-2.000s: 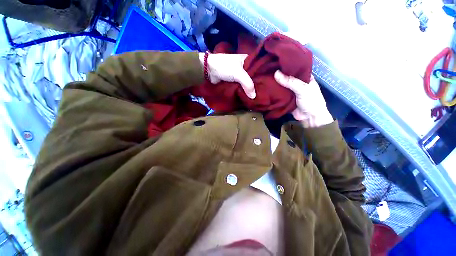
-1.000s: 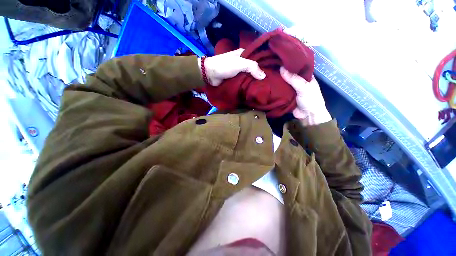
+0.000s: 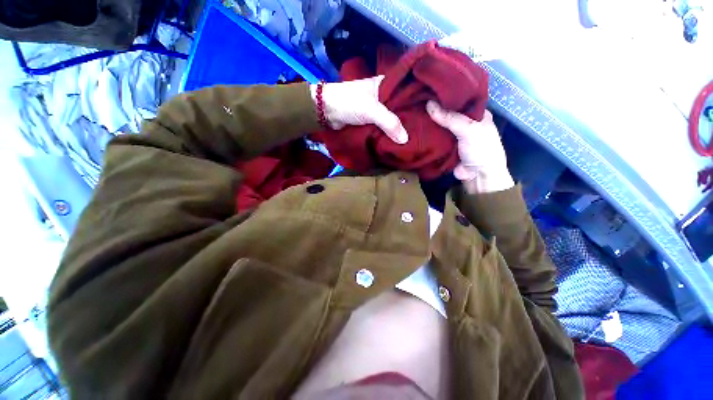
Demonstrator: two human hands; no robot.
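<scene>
A dark red garment (image 3: 442, 82) is bunched between my hands above my lap, beside the machine table's front edge. My left hand (image 3: 358, 105), with a red bead bracelet at the wrist, grips its left side, thumb on top and fingers hidden in the cloth. My right hand (image 3: 478, 146) grips its right side, thumb on the cloth and fingers partly hidden. More red cloth (image 3: 274, 180) lies beside my left sleeve.
A blue crate (image 3: 246, 55) stands left of the garment. The white table has a ruler-marked edge (image 3: 563, 141). Red-handled scissors (image 3: 701, 121) and a dark phone (image 3: 700, 226) show at the right rim. Grey checked fabric (image 3: 582, 277) and a red heap (image 3: 602, 371) lie below.
My left thumb has shifted slightly down on the cloth and my right thumb slightly left since one second ago. The scissors and phone have moved towards the right rim as the view shifted.
</scene>
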